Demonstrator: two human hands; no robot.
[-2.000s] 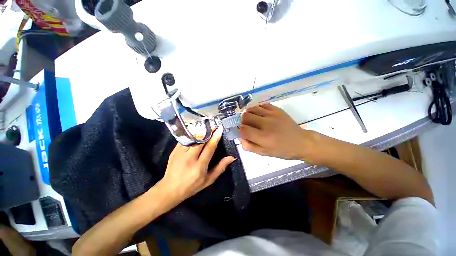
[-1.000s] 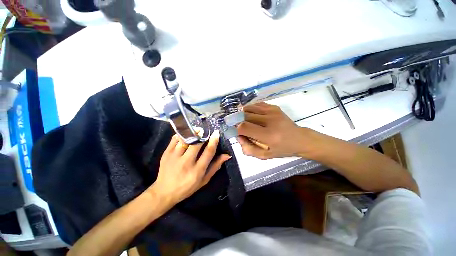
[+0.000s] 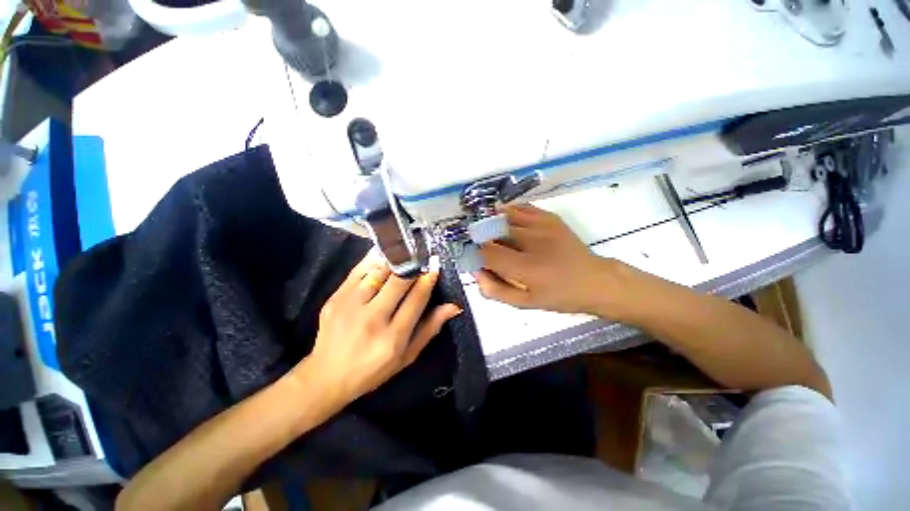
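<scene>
Dark garment piece [image 3: 215,269] lies heaped left of the needle area, its narrow folded edge [image 3: 467,349] running down towards my lap. My left hand [image 3: 374,314] rests flat on the cloth, fingers spread, fingertips beside the presser foot [image 3: 436,245]. My right hand [image 3: 539,261] is bent beside the grey metal attachment [image 3: 489,230], right of the foot. A small piece of the awl's yellow-brown handle [image 3: 520,285] shows between its fingers; the awl's point is hidden. A shiny looped guard [image 3: 397,235] stands in front of the needle, which I cannot make out clearly.
The white sewing machine head [image 3: 599,90] spans the top. A silver tapered tool [image 3: 682,218] and a dark rod with a black handle [image 3: 760,187] lie on the bed; black loops [image 3: 841,220] sit far right. A blue machine part [image 3: 40,259] stands left, an open box [image 3: 688,429] below.
The camera view has shifted slightly. The awl handle showed more clearly in my right hand one second ago. Both hands stay close to the foot, the left still flat on the cloth.
</scene>
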